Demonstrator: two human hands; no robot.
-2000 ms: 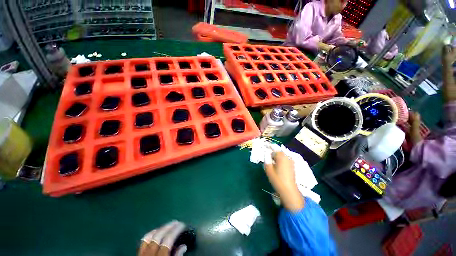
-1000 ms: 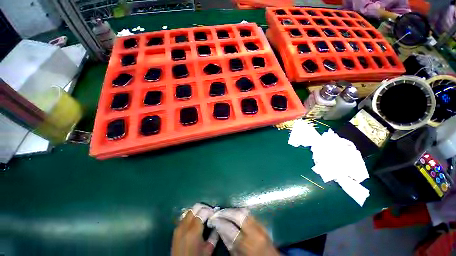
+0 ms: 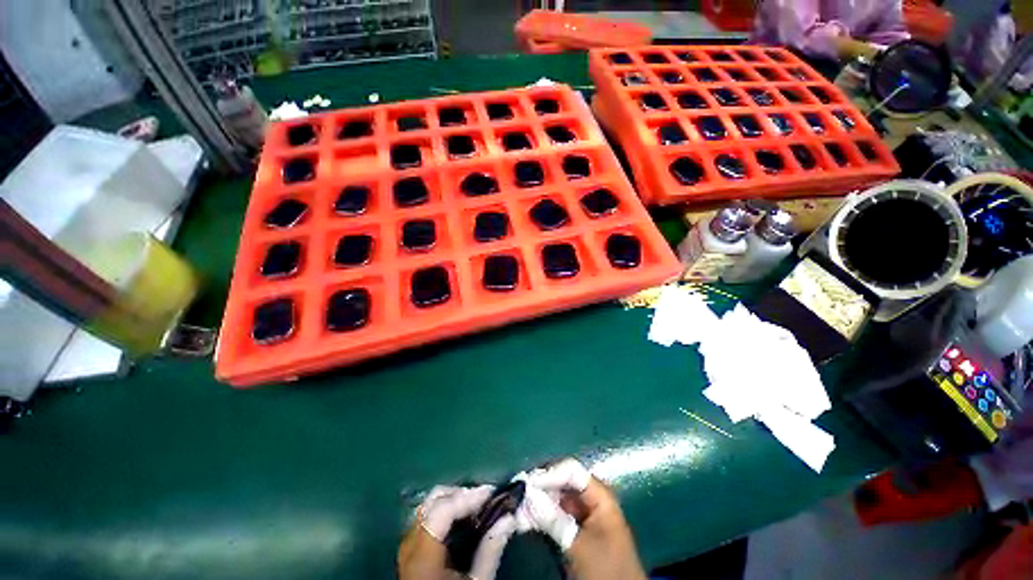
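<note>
A black smartwatch head (image 3: 494,512) is held low at the bottom centre, above the green mat. My left hand (image 3: 442,532), with white finger cots, grips it from the left. My right hand (image 3: 578,515), also with white finger cots, has its fingertips against the right side of the watch head. White material at the right fingertips looks like a wipe, but it blends with the cots. An orange-red foam tray (image 3: 453,313) of black watch heads lies ahead; one back-row-area pocket holds none.
A second foam tray (image 3: 742,184) stands behind right. White wipes (image 3: 761,368) lie right, with a thin stick (image 3: 707,423) beside them. Solvent bottles (image 3: 718,240), a dark box (image 3: 818,304) and round pale rings (image 3: 902,240) stand further right. A yellow object (image 3: 153,297) is left. A person in pink (image 3: 821,23) sits behind.
My right hand has come from the wipes pile to my left hand since the oldest frame. Since one second ago, the hands have tilted and the dark watch head shows more between the fingers.
</note>
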